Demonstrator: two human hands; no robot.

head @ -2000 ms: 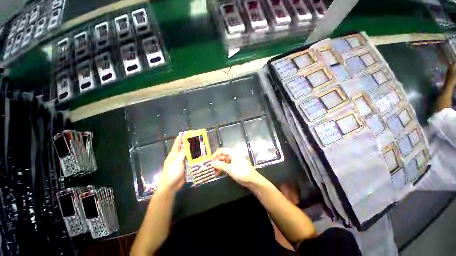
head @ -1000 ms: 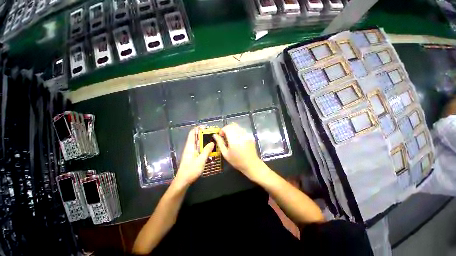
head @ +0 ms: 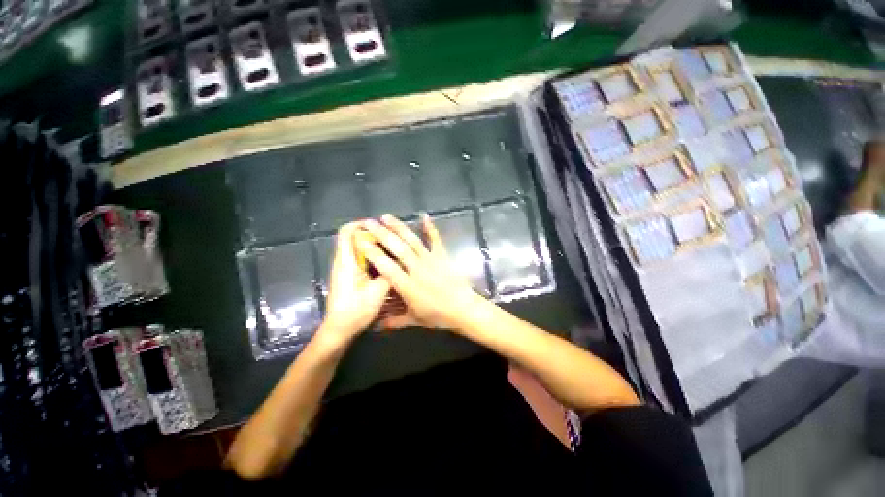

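My left hand (head: 352,281) and my right hand (head: 424,281) are clasped together over a phone with a yellow front housing (head: 366,254). Most of the phone is hidden by my fingers; a bit of yellow shows near its top and a bit of its lower end below my fingers. My left hand is around its left side, and my right hand's fingers lie across its front. The hands are above the near row of a clear blister tray (head: 286,301), whose visible pockets hold no phones.
Phone bodies (head: 175,383) lean in small piles at left, beside dark shiny layers (head: 39,320). A housing tray stack (head: 718,320) with frames stands at right. Loaded trays (head: 254,58) lie on the green belt (head: 456,49) behind a pale rail. A person's sleeve (head: 859,252) is at far right.
My right hand has moved from the phone's right side to lie over its front, covering the screen. The view has shifted a little.
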